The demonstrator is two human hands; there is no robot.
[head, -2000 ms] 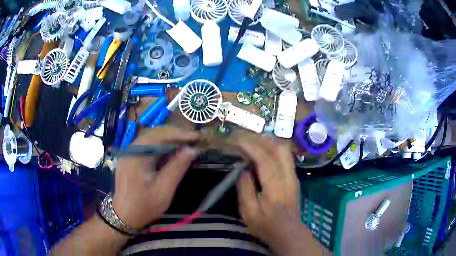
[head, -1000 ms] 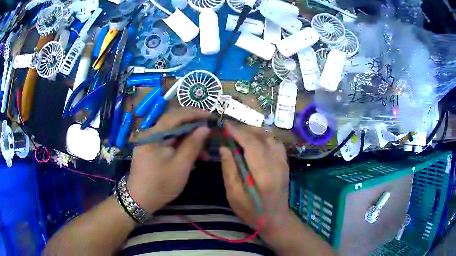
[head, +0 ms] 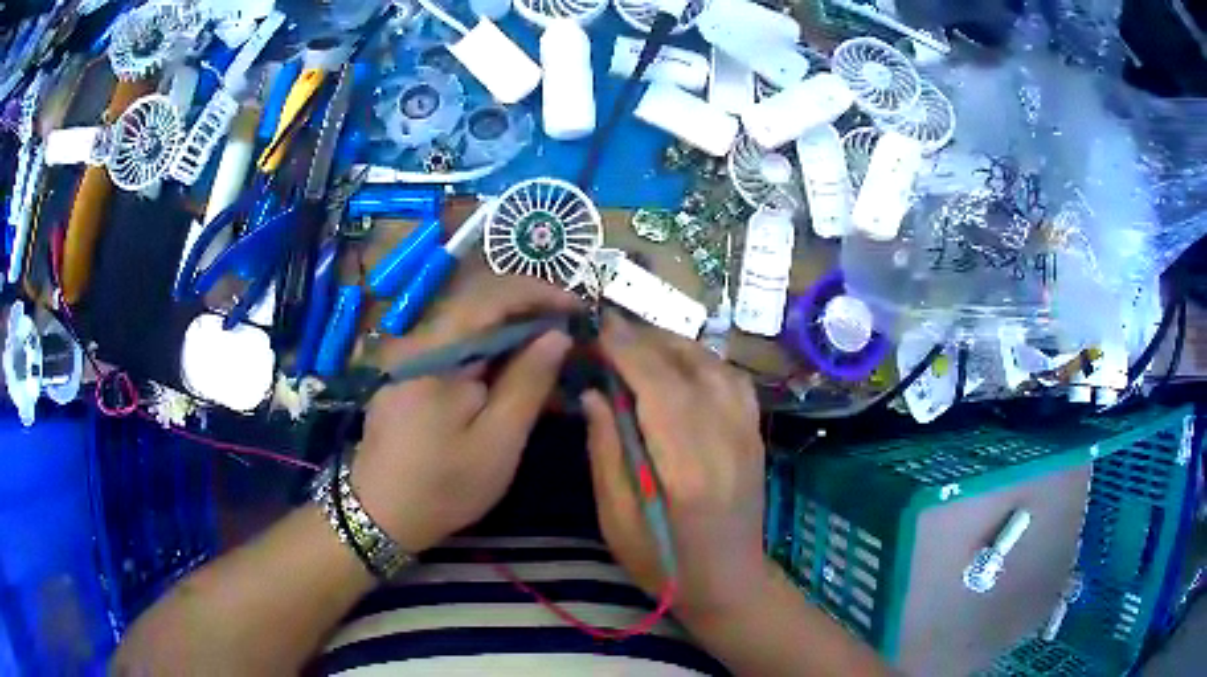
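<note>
My left hand is shut on a dark grey test probe, its tip pointing right. My right hand is shut on a second probe with red marks and a red wire at its lower end. The probe tips meet near a small dark area between my fingertips at the bench's front edge; what they touch is hidden. Just behind lies a white handheld fan head with a green centre, its opened handle to the right with thin wires at the neck.
Blue batteries and blue-handled pliers lie left. Small circuit boards, white housings and a purple-ringed spool lie right. A plastic bag is far right, above a green crate.
My hands have come together from their spread position, and both probes now point to one spot. The right probe has swung upright. The view has shifted slightly.
</note>
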